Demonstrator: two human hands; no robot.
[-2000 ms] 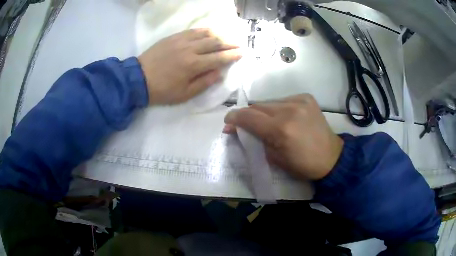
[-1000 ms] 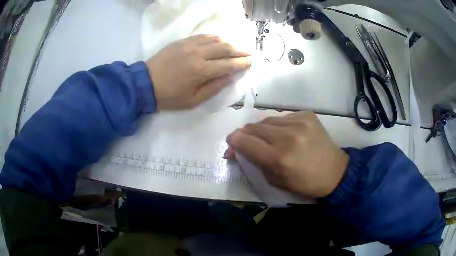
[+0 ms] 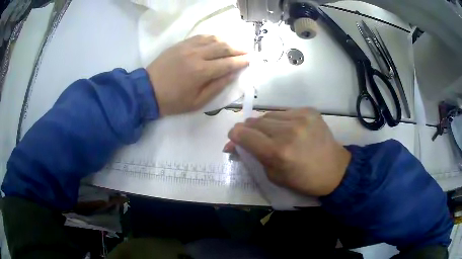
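Note:
My left hand [image 3: 195, 73] lies flat on a white to cream fabric piece [image 3: 169, 23], fingertips just left of the presser foot [image 3: 258, 43]. The fingers press the cloth and do not close round it. My right hand [image 3: 294, 149] pinches a narrow white strip [image 3: 248, 103] near the table's front edge. The strip runs up from my fingers to the needle area and hangs down below my hand to the table edge. Bright lamp light washes out the cloth edge at the foot. The sewing machine head [image 3: 271, 10] is above.
Black-handled shears [image 3: 372, 96] lie right of the needle, with slim silver tools [image 3: 382, 55] beside them. A small round metal disc [image 3: 295, 56] is set in the bed. A printed ruler [image 3: 177, 173] runs along the front edge. A metal device [image 3: 446, 119] stands at far right.
The fabric under my left hand has moved forward, uncovering more of the dark seam in the table. My right hand is lower than two seconds ago, still holding the strip.

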